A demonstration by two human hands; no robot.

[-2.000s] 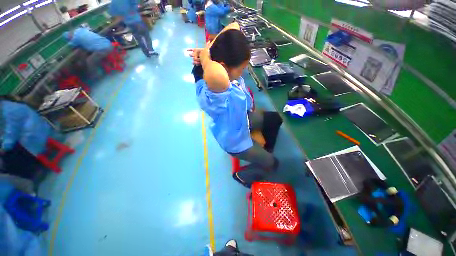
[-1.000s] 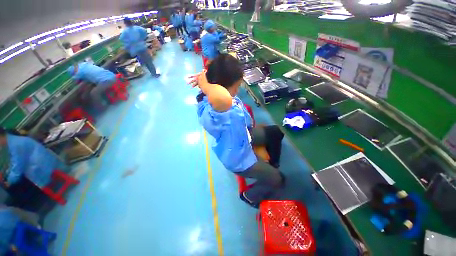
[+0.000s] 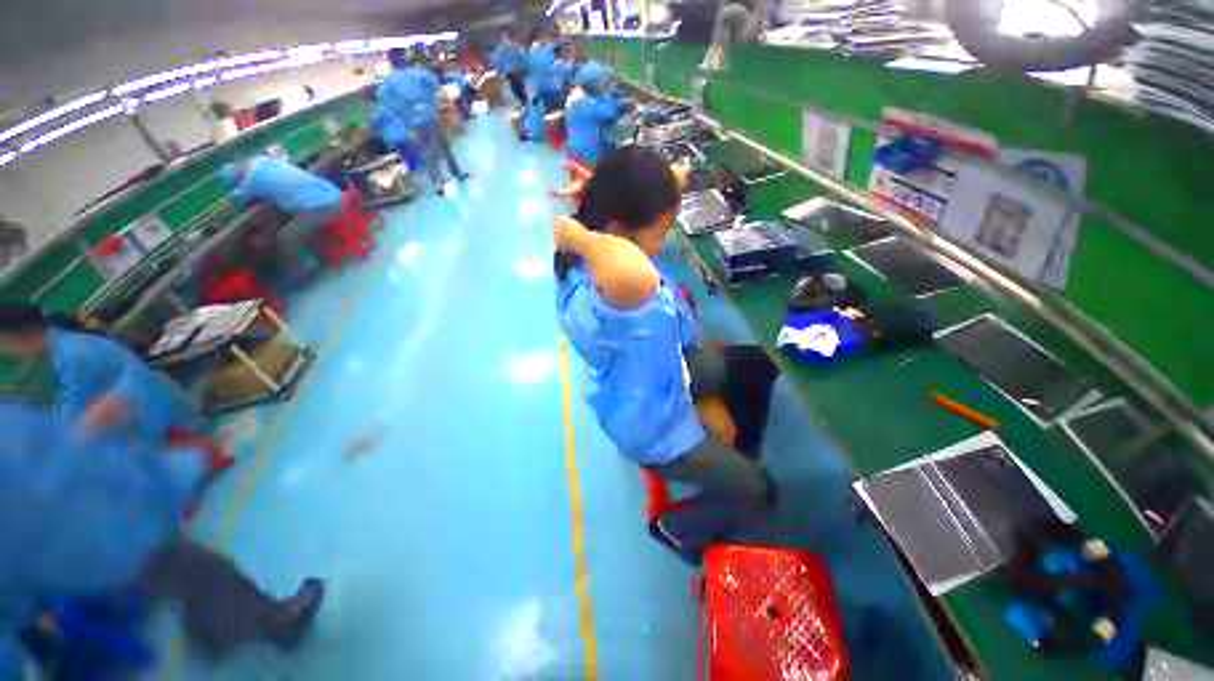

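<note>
Neither of my hands is in view. Nearest in front of me on the green bench (image 3: 872, 399) lie dark panel sheets with white borders (image 3: 961, 508). A black-and-blue bundle of strips (image 3: 1076, 592) overlaps their right side. A thin orange stick (image 3: 964, 410) lies behind them. Dark flat panels (image 3: 1018, 366) lie in a row along the back of the bench. A blue-and-white bundle (image 3: 819, 337) lies beside a black item farther up, near a stack of dark units (image 3: 759, 250).
A coworker (image 3: 632, 359) sits at the bench, arm raised behind the head. A red stool (image 3: 772, 615) stands nearer. At left a blurred person (image 3: 100, 519) has one leg in the aisle, near a wheeled rack (image 3: 226, 353). Notices (image 3: 979, 200) hang on the green board.
The view has tilted up and shifted, showing more of the far hall. A person at lower left has come into the aisle. The seated coworker's raised hand has moved behind the neck.
</note>
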